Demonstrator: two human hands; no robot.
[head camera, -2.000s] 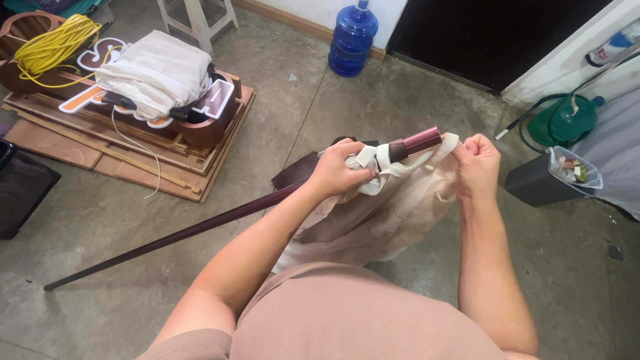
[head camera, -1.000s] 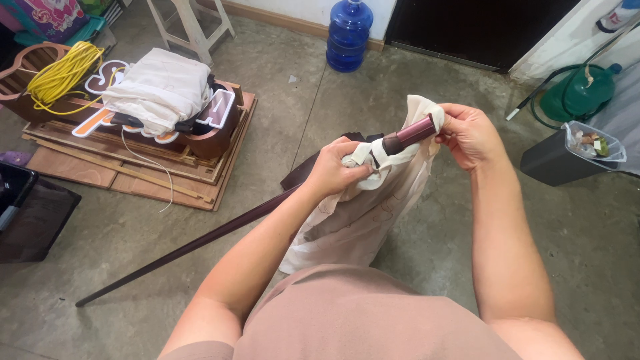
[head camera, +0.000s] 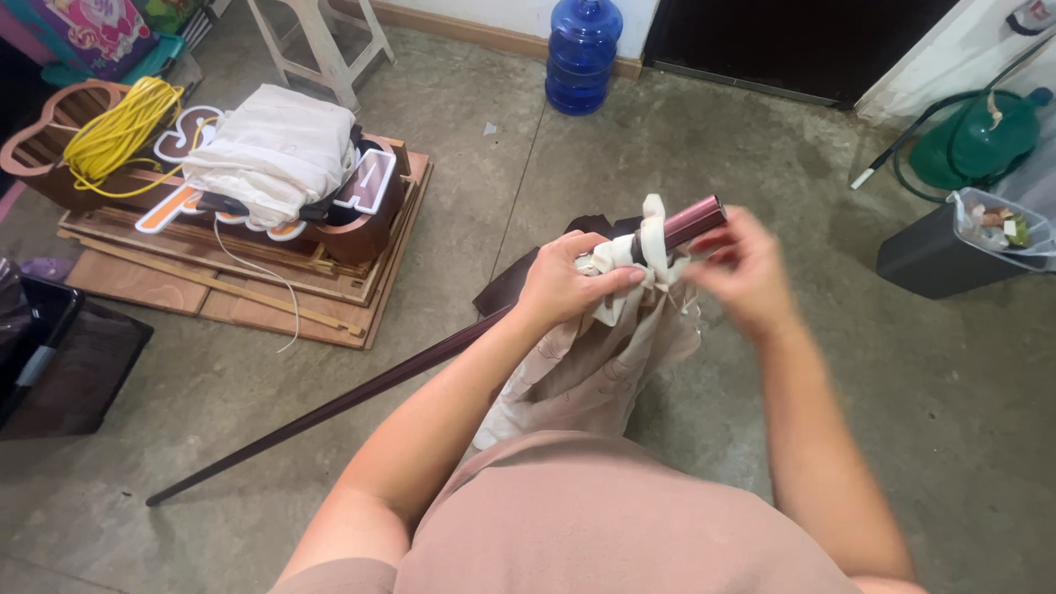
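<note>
A long dark maroon metal tube (head camera: 355, 404) slants from the floor at the lower left up to its open end right of the middle. Around its upper part sits a gathered cream fabric curtain (head camera: 598, 371), whose cloth hangs down in front of my body. My left hand (head camera: 569, 276) grips the tube and the bunched fabric. One fabric loop (head camera: 653, 235) stands around the tube near its end. Beside that end is my right hand (head camera: 738, 268), blurred, with its fingers bent near the cloth; whether it pinches any is unclear.
Wooden panels (head camera: 289, 297) at the left carry a planter, a yellow cable (head camera: 124, 136), letter signs and folded cloth (head camera: 272, 148). A blue water bottle (head camera: 582, 58) stands by the wall. At the right are a grey waste bin (head camera: 932, 247) and a green bottle with a hose (head camera: 978, 140).
The fabric my right hand held at the tube's end now sits as a loop around the tube. The right hand has come away from the loop's top and lower, beside the tube end.
</note>
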